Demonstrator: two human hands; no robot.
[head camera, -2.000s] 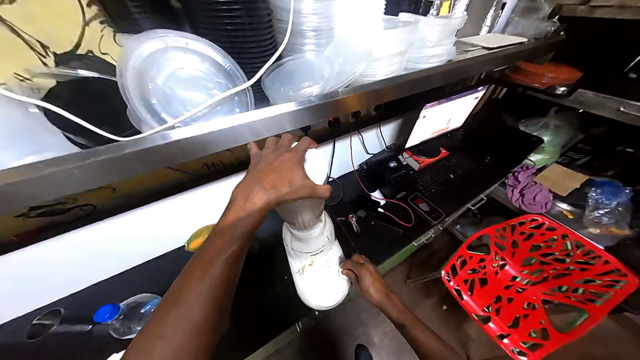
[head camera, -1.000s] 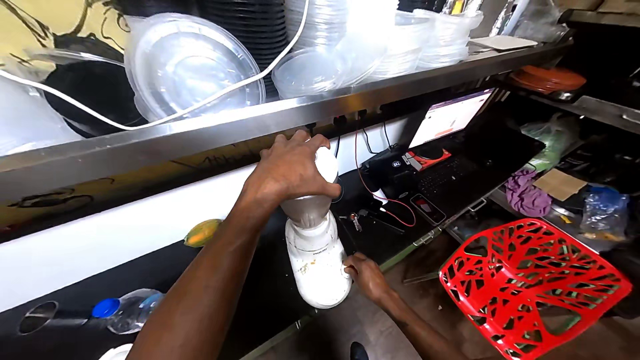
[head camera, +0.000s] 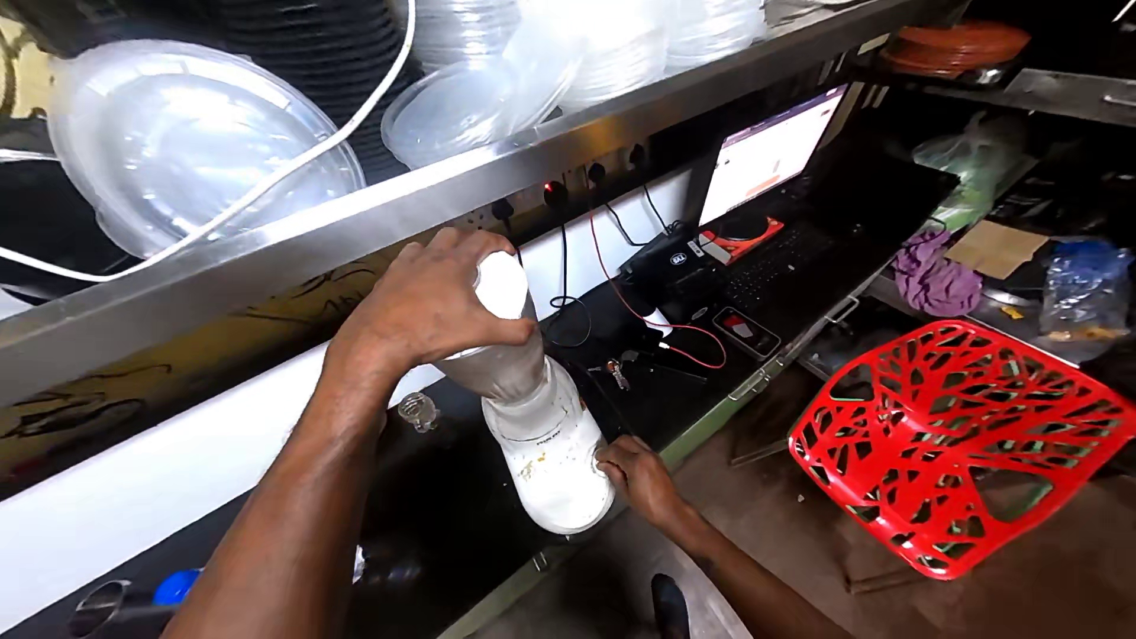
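Observation:
A white blender base (head camera: 564, 475) stands on the black counter, its top marked with small yellowish specks. On it sits a cloudy blender jar (head camera: 501, 368) with a white lid (head camera: 501, 286). My left hand (head camera: 435, 302) is spread over the top of the jar and grips it at the lid, thumb across the near side. With bent fingers my right hand (head camera: 635, 475) holds the control knob on the right side of the base; the knob is mostly hidden by the fingers. The contents of the jar cannot be made out.
Above runs a metal shelf edge (head camera: 426, 191) with clear plastic lids (head camera: 204, 142). To the right are keys (head camera: 617, 373), a phone (head camera: 746, 333), a red cable and a laptop (head camera: 772, 160). A red plastic chair (head camera: 958, 444) stands beside the counter; a blue-capped bottle (head camera: 177, 586) is at lower left.
Both hands keep their places on the blender. The yellow fruit seen earlier on the counter beyond my left forearm no longer shows; the view has shifted somewhat.

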